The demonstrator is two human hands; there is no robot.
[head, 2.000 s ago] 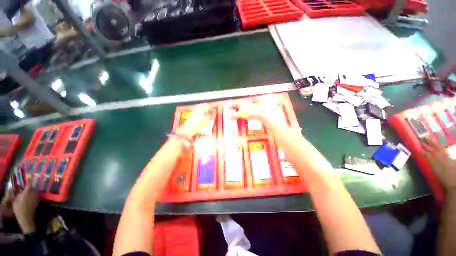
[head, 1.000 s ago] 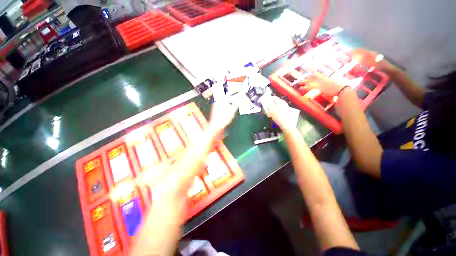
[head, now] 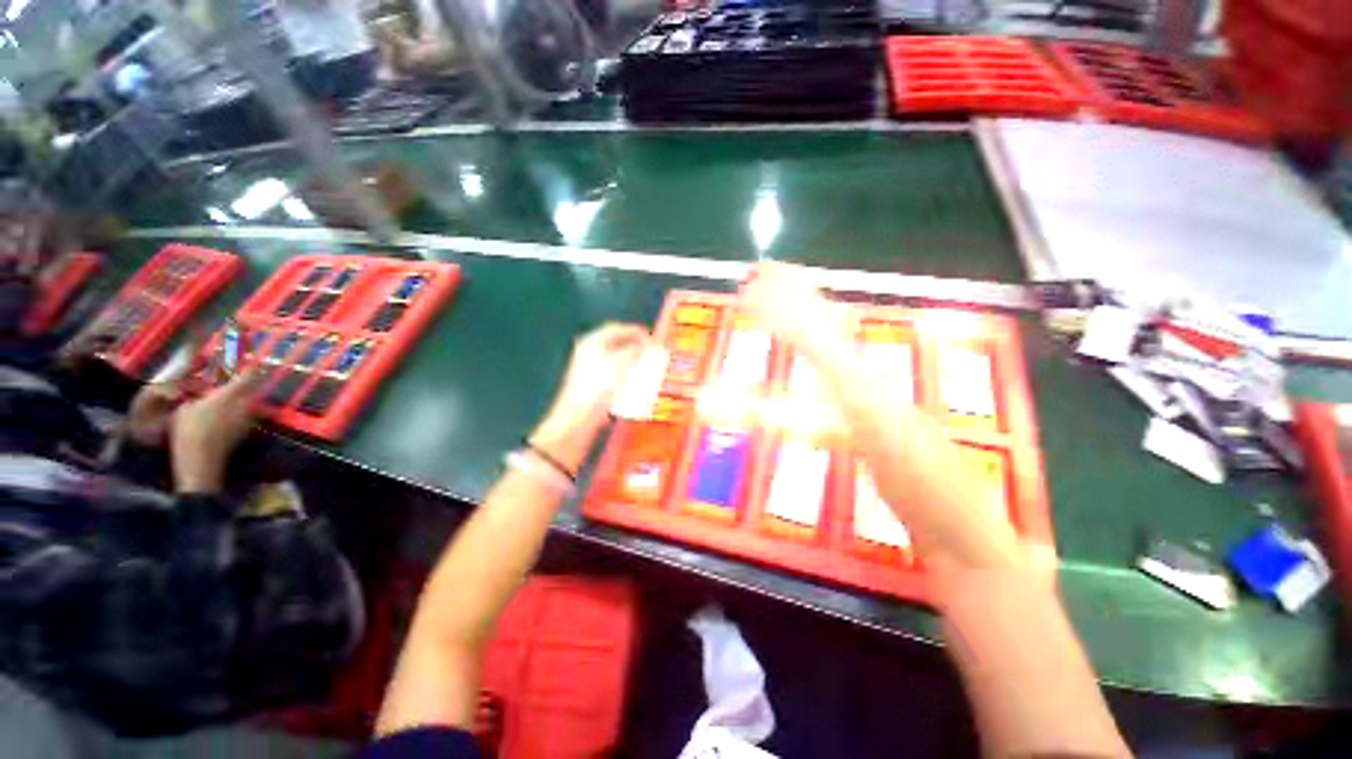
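Note:
The red-orange phone tray (head: 830, 568) lies in front of me with two rows of pockets. The pockets hold open-backed phones, most with white batteries and one with a blue battery (head: 718, 469). My left hand (head: 605, 371) is at the tray's left end, its fingers on a white battery (head: 639, 381). My right hand (head: 793, 304) is over the far row, blurred by glare; whether it holds anything cannot be told. My right forearm hides part of the tray.
Loose batteries (head: 1186, 378) lie in a pile at right, by a white board (head: 1186, 208). Red trays (head: 979, 74) and a black tray stack (head: 749, 67) stand at the back. A neighbour's hands (head: 208, 423) work at a phone tray (head: 423, 304) at left.
The view has swung back left. My hands have moved from the battery pile to over the tray, and a white battery now shows at my left hand.

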